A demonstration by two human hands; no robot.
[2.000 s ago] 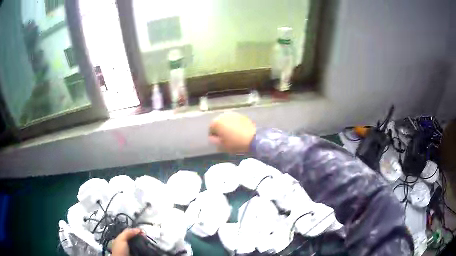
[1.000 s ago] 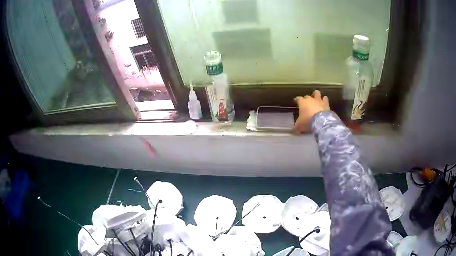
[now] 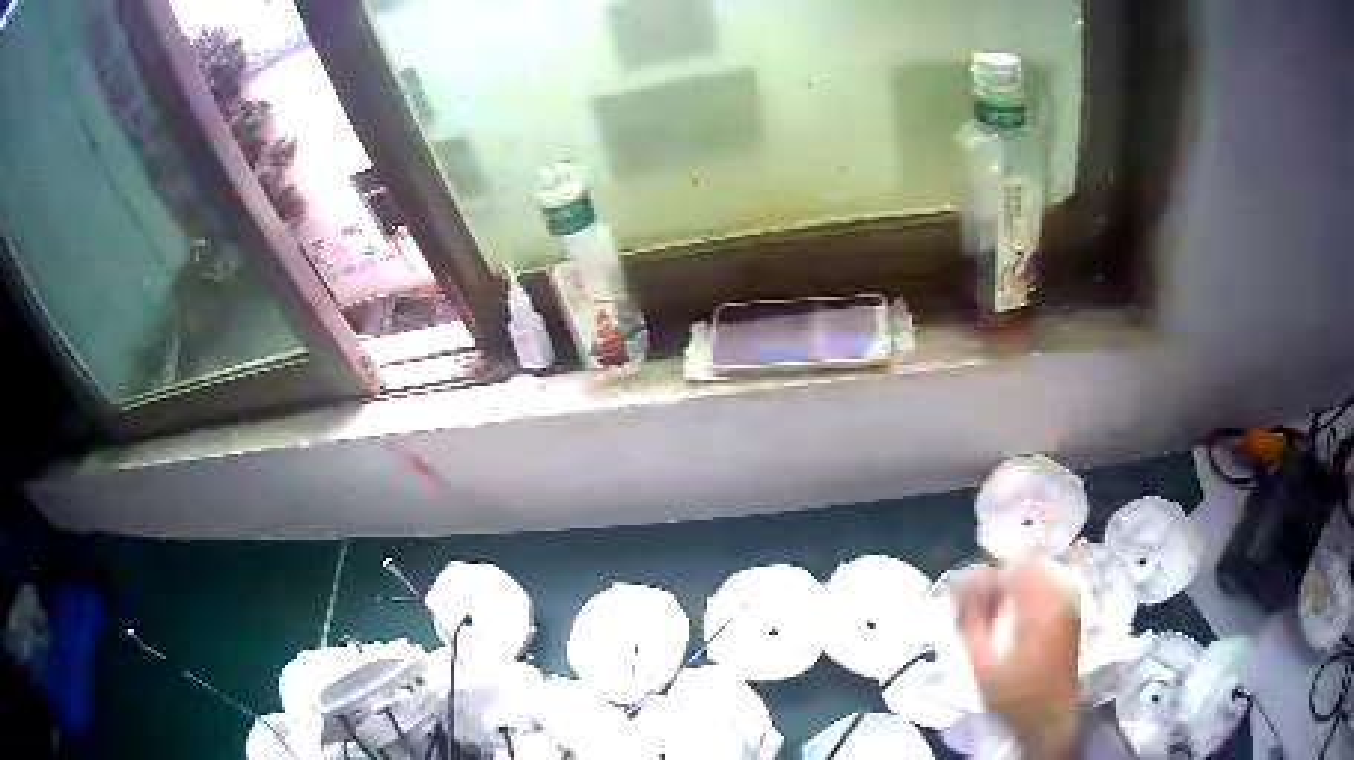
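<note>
Many white plastic housings [image 3: 766, 621] with small central holes lie on the green bench, some overlapping. Thin black cables [image 3: 453, 676] stand out of several at the lower left. My right hand [image 3: 1025, 639] is blurred, over the housings at the lower right. It is just below a round housing [image 3: 1032, 508]; whether it grips anything cannot be told. My left hand is not in view.
On the windowsill [image 3: 446, 423] stand two bottles [image 3: 599, 305] [image 3: 1010, 223], a small white bottle [image 3: 529, 334] and a flat phone-like device [image 3: 799, 336]. A black block [image 3: 1274, 532] with cables lies at the right. Something blue [image 3: 67, 653] is far left.
My right hand has come down from the device on the windowsill to the housings. My left hand, on the cable bundle two seconds ago, is out of view. The camera view has shifted.
</note>
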